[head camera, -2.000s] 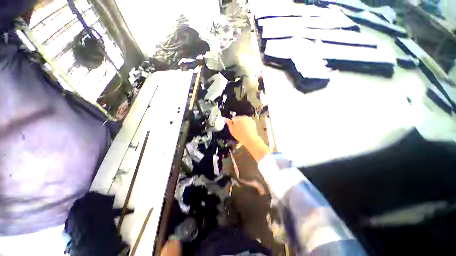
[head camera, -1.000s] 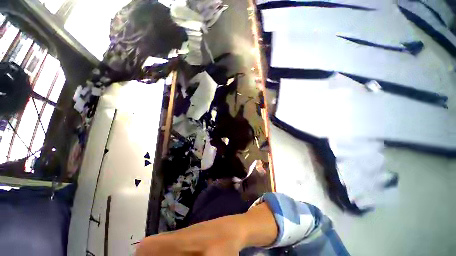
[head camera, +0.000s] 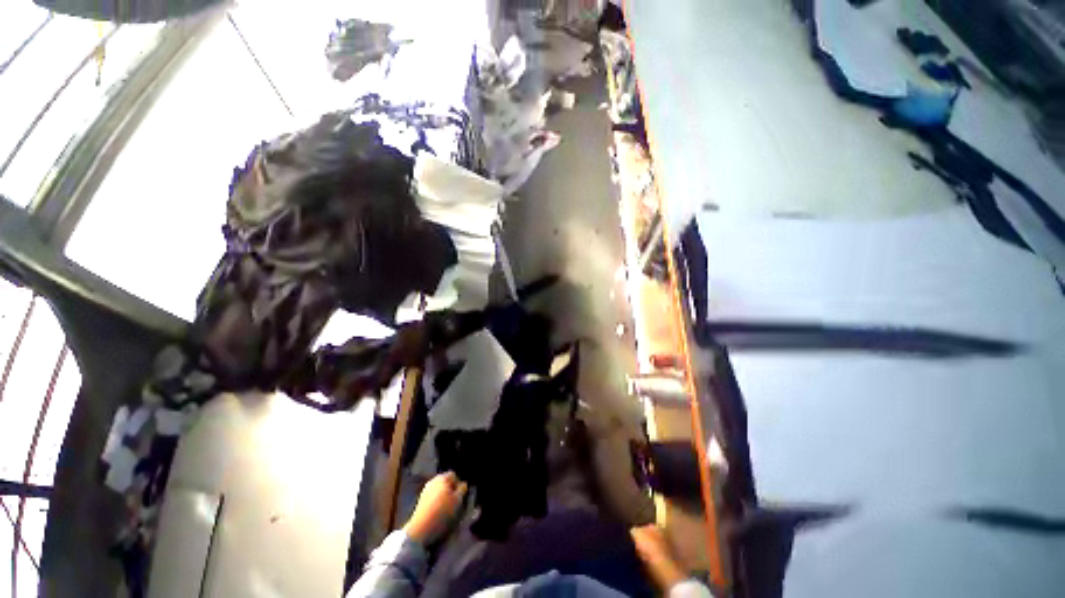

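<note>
My left hand (head camera: 437, 507) is at the bottom centre, beside the left table's edge. Its fingers look curled at the lower left edge of a black cloth piece (head camera: 510, 467); whether they grip it is unclear. The black cloth shows over the aisle, in front of me. My right hand (head camera: 656, 556) is low at the right table's edge, partly cut off by the frame bottom and blurred; its fingers cannot be made out.
A large dark crumpled cloth bundle (head camera: 333, 222) lies at the far end of the left white table (head camera: 269, 491). Pale paper scraps (head camera: 510, 123) lie beyond it. The right table bears paper-covered dark stacks (head camera: 864, 409). The aisle floor (head camera: 572, 222) runs between.
The view has shifted towards the dark bundle, which now looks nearer. Both hands now show low in front, where one forearm crossed before. Black cloth now shows beside my left hand.
</note>
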